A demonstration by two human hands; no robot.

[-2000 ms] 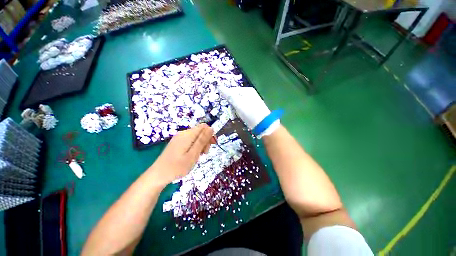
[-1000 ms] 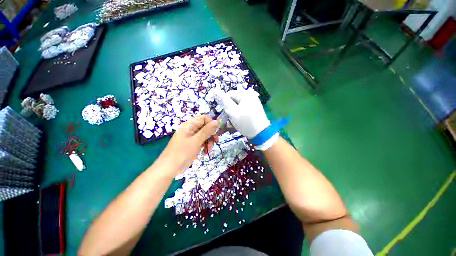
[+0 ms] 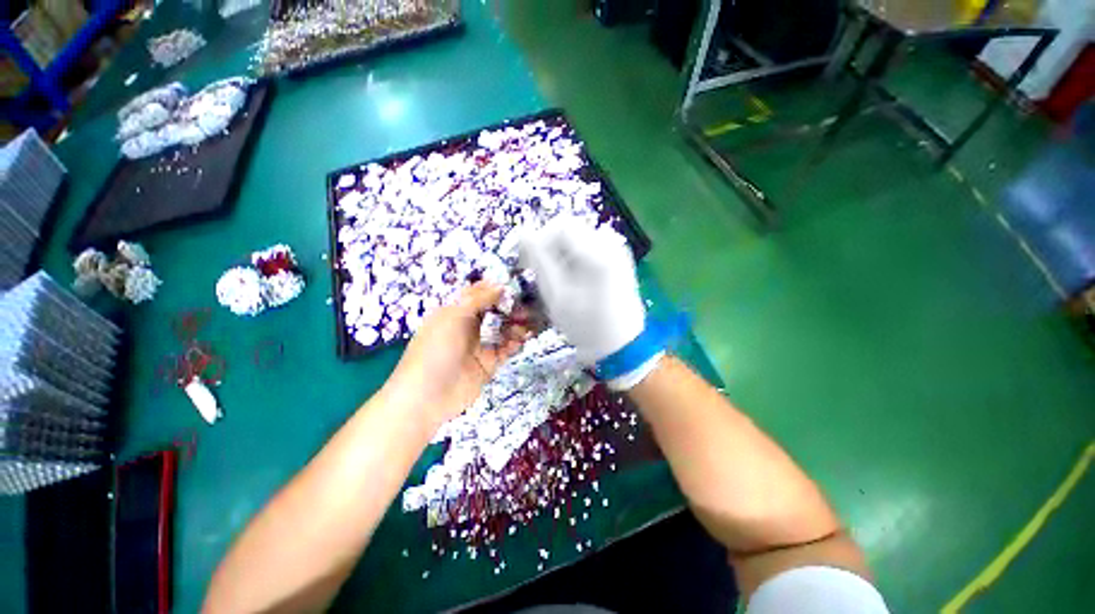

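Note:
My bare left hand (image 3: 460, 348) is closed on small white wired pieces (image 3: 495, 321) above the near edge of the full tray. My right hand (image 3: 585, 288), in a white glove with a blue band at the cuff, is beside it at the same pieces; its fingertips are blurred and I cannot tell what they hold. The dark-rimmed tray (image 3: 340, 270) is full of small white wired boards. Nearer to me, white board strips (image 3: 510, 402) lie piled on a dark mat, partly under my hands. Their dark red wires (image 3: 540, 468) with tiny white ends spread toward the bench edge.
White bundles (image 3: 262, 282) and loose red wires (image 3: 198, 360) lie left of the tray. A second black tray (image 3: 180, 186) holds white bundles. Ridged grey stacks (image 3: 54, 384) stand at the left. A far tray (image 3: 360, 36) is at the top. A metal table (image 3: 895, 18) stands across the floor.
The hands were lower and farther apart over the strip pile; now they are close together, with small white pieces showing in my left fingers. The view has shifted slightly.

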